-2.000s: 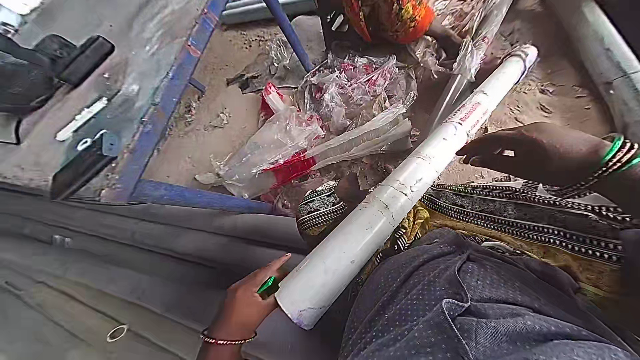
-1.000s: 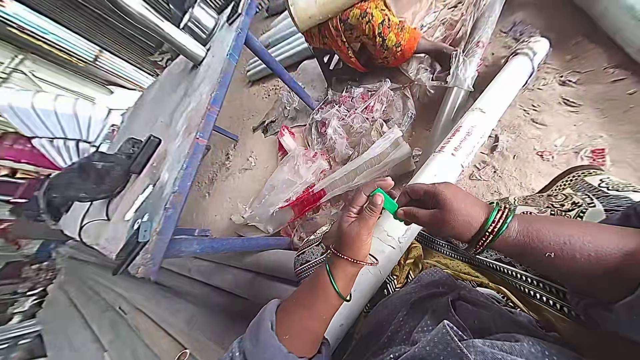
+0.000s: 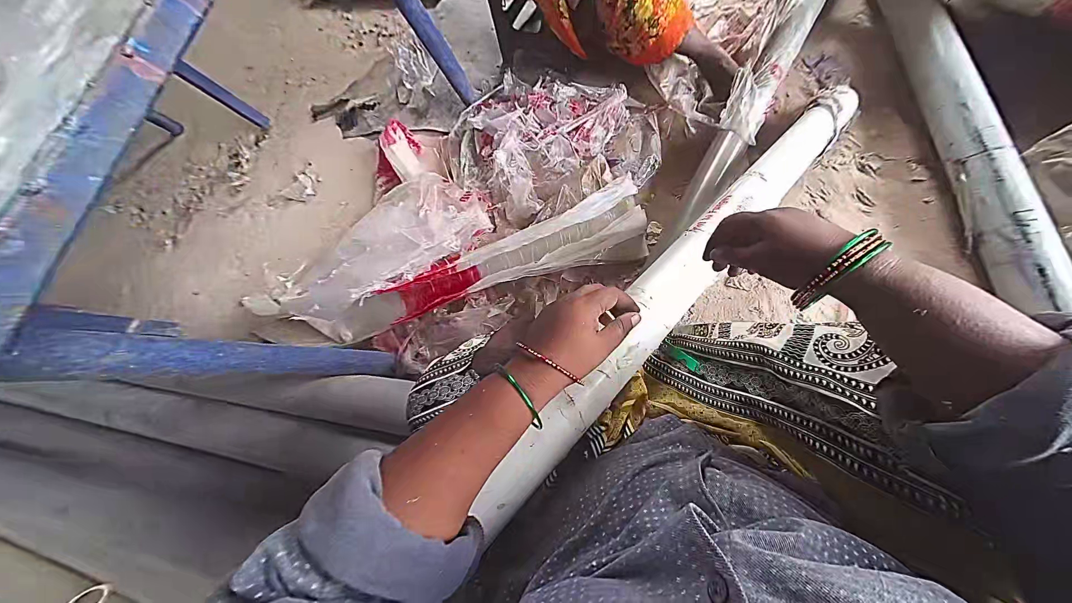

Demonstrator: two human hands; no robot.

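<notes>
A long white plastic pipe (image 3: 615, 368) slants across my lap, with red print on its upper part. My left hand (image 3: 586, 322) is at the pipe's left side, thumb and forefinger curled close to its surface; whether they pinch anything is unclear. Over the pipe's right edge, farther up, is my right hand (image 3: 754, 243), fingers bent down and partly hidden. A small green object (image 3: 682, 356) lies on the patterned cloth (image 3: 779, 360) just right of the pipe.
Crumpled clear plastic film (image 3: 553, 151) with red print lies beyond the pipe. Another person's hand (image 3: 712, 63) is near a film-wrapped pipe (image 3: 775, 71). A blue metal frame (image 3: 209, 356) stands at left, above grey pipes (image 3: 209, 435). Another large pipe (image 3: 976, 142) lies at right.
My hands, together at the small green object one second ago, are now apart along the pipe. The green object is out of my fingers. The view has shifted.
</notes>
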